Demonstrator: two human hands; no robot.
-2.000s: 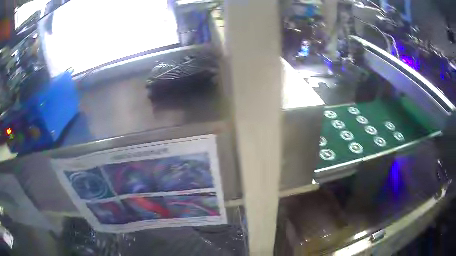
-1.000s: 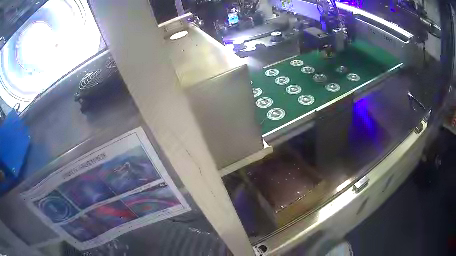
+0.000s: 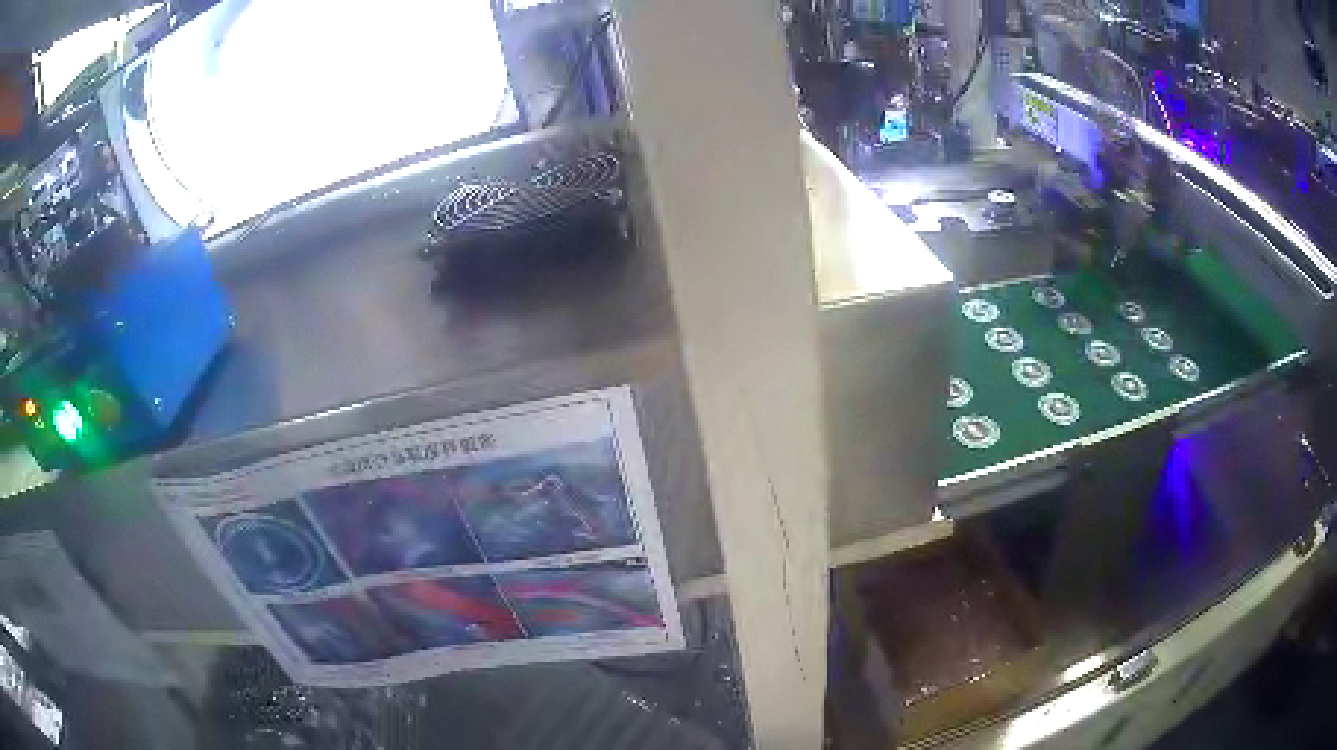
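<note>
Neither of my hands is in the picture. Several round silvery-white parts with darker centres, such as this round part (image 3: 1059, 409), lie in rows on the green conveyor belt (image 3: 1012, 457) at the right. A dark mechanism (image 3: 1107, 213) stands over the belt's far side; its details are blurred. The beige-grey metal cover (image 3: 884, 425) hides the belt's left end. A shiny metal plate (image 3: 960, 213) shows behind the cover, with a small round thing on it. An open brown box (image 3: 946, 615) sits in the recess below the belt.
A thick cream post (image 3: 741, 322) crosses the view. Left of it, a metal shelf (image 3: 330, 315) holds a black fan (image 3: 531, 220), a blue box (image 3: 169, 322) with a green lamp, and a glaring screen (image 3: 330, 95). A picture sheet (image 3: 440, 550) hangs from its edge. A light bar (image 3: 1232, 198) runs behind the belt.
Since one second ago the view has swung left, so post, belt and shelf appear further right and the post more upright. The blue box's green lamp now shows. The screen's ring is mostly lost in glare.
</note>
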